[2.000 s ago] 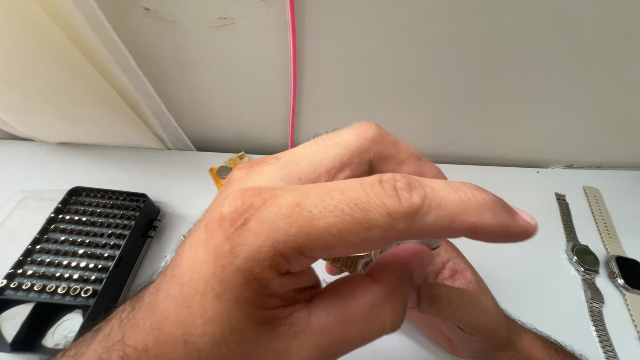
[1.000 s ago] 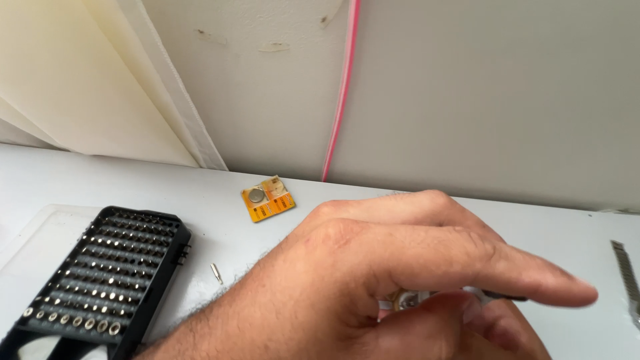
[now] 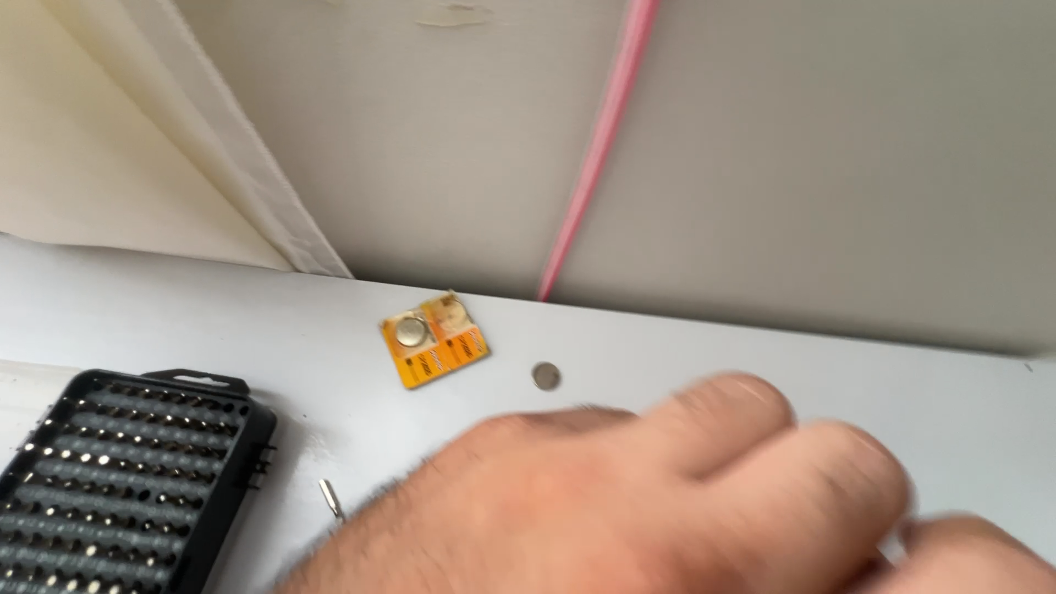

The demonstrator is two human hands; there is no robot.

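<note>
My left hand (image 3: 594,503) spans the lower middle, back of the hand up and fingers curled down, slightly blurred. Its fingertips are hidden. At the lower right edge, part of my right hand (image 3: 973,557) shows close against it. A small shiny bit is visible between the two hands, too hidden to identify. Beyond the left hand, a loose button cell (image 3: 545,376) lies flat on the white table. To its left is an orange blister card (image 3: 445,359) with a button cell (image 3: 411,331) under its clear plastic.
A black case of screwdriver bits (image 3: 140,478) lies at the lower left. Between it and my left forearm is a loose metal bit (image 3: 330,498). A pink cable (image 3: 598,157) runs down the wall behind the table, and a cream curtain (image 3: 124,140) hangs at the left.
The loose button cell has come into sight beside the blister card, where my left hand was in the way before. My left hand's extended finger is now curled. The view has shifted, and the watches are out of it.
</note>
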